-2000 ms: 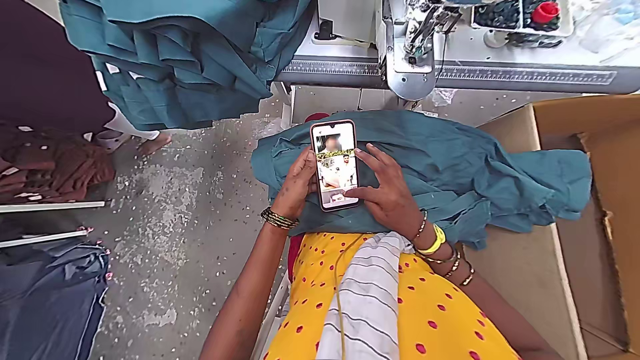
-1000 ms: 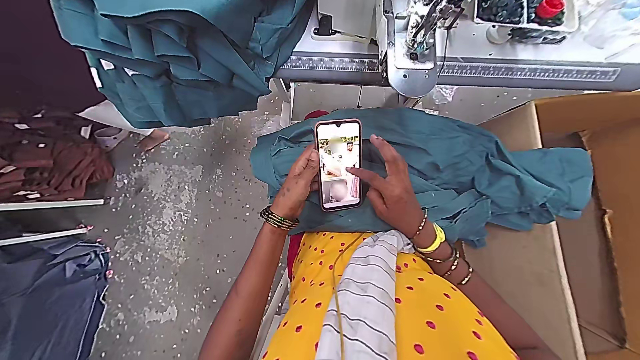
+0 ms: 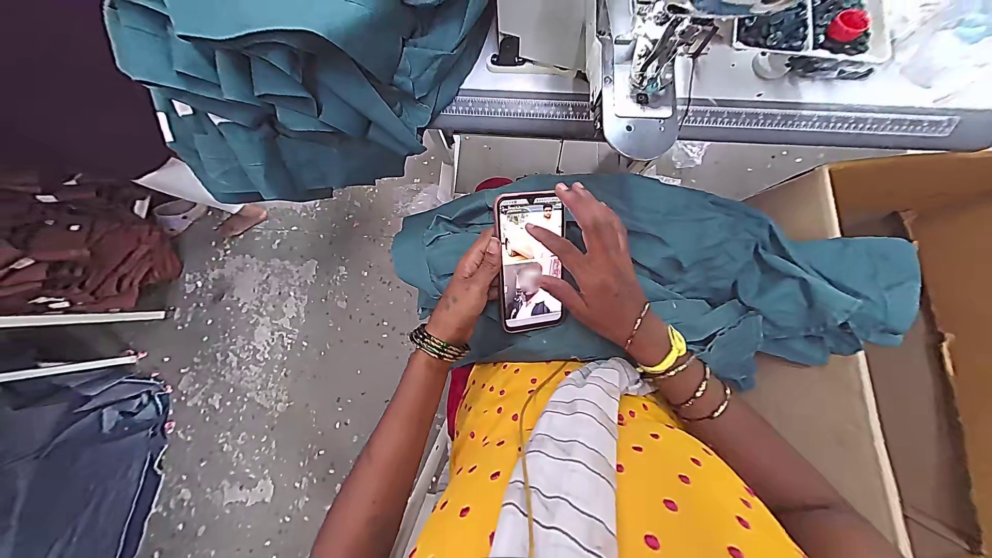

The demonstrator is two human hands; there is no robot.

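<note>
A smartphone (image 3: 532,263) in a pinkish case lies upright in my left hand (image 3: 467,291), which grips its left edge. Pictures show on its lit screen. Over the phone's right side is my right hand (image 3: 601,267), fingers spread, with the thumb and index finger at the screen and the other fingertips near the top right corner. Beneath both hands a teal fabric garment (image 3: 697,256) is draped across my lap, reaching right over a cardboard box. Part of the left hand's fingers is hidden behind the phone.
Ahead stands a sewing machine (image 3: 639,101) on a table with a ruler strip (image 3: 821,122). A parts tray (image 3: 876,50) is at the back right. Teal fabric pieces (image 3: 294,101) hang at the upper left. An open cardboard box (image 3: 821,434) is at right; brown garments (image 3: 85,240) lie left.
The fingers of my right hand have spread wider over the phone, with the thumb and index finger apart on the screen. The picture on the screen has changed. My left hand keeps its hold.
</note>
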